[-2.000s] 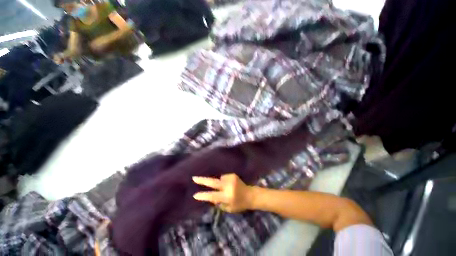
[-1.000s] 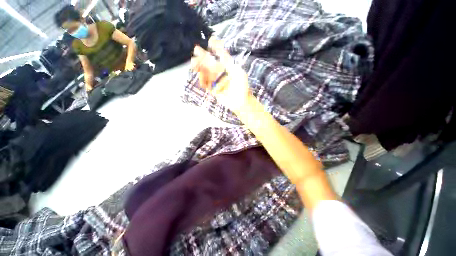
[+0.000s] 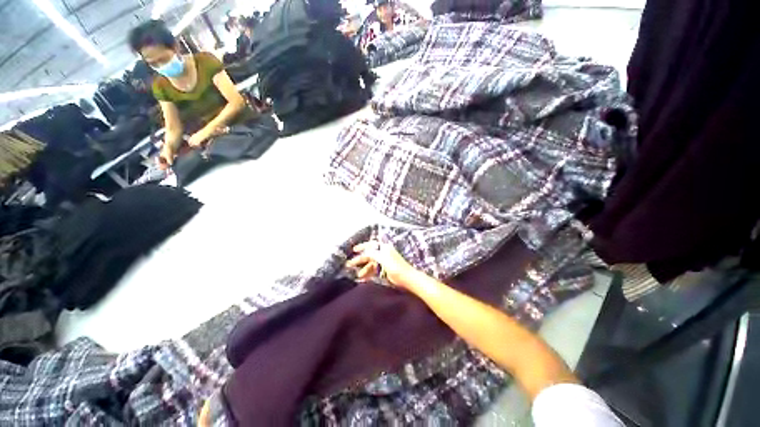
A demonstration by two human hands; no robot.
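A plaid coat with its purple lining (image 3: pixel 358 338) showing lies across the front of the table. My right hand (image 3: pixel 379 260) is at the far edge of the lining, over the plaid facing (image 3: pixel 454 246), with its fingers bent. Whether it pinches the cloth or holds a small tool is too blurred to tell. Only a sliver of my left hand (image 3: pixel 206 413) shows at the bottom edge, beside the lining's left end. Its grip is hidden.
More plaid coats (image 3: pixel 500 125) are heaped beyond the coat. Plaid cloth (image 3: pixel 58 379) lies at lower left. Dark garments (image 3: pixel 125 233) lie on the white table (image 3: pixel 258 196). A masked person (image 3: pixel 196 100) handles dark cloth across it. Dark purple cloth (image 3: pixel 692 133) hangs at right.
My right hand has moved from over the lining, up and out above the plaid heap, then back down to the lining's far edge. The view has shifted, and the lining lies flatter.
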